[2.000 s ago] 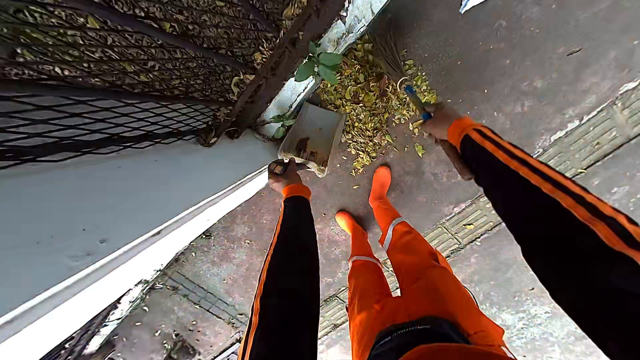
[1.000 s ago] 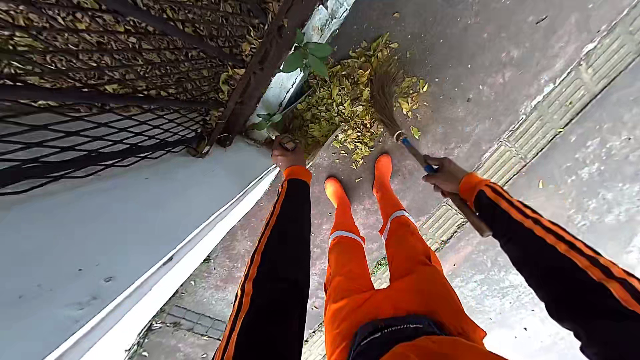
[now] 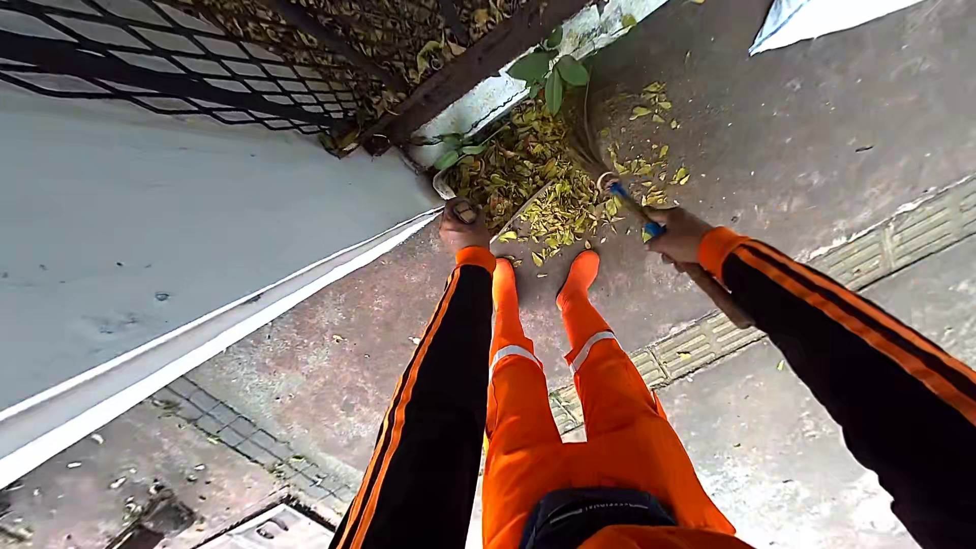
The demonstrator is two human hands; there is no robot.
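My right hand [image 3: 675, 235] is closed around the wooden handle of a twig broom [image 3: 627, 200], which has blue binding near its head. The thin bristles rest on a pile of yellow and green fallen leaves [image 3: 560, 206] by the wall's corner. My left hand [image 3: 463, 226], at the pile's left edge, grips the handle end of a dustpan. Leaves cover most of the pan, and its thin straight edge [image 3: 526, 210] shows among them.
A pale wall [image 3: 191, 229] with a white ledge runs along the left. Black metal mesh [image 3: 252, 69] and a rusty beam [image 3: 473, 69] are above it. A leafy green plant [image 3: 555, 76] overhangs the pile. A white sheet [image 3: 816, 23] lies at the top right.
The broom head has moved from the right side of the leaves in toward the pile near the plant. The dustpan, seen mostly bare two seconds ago, now lies among leaves.
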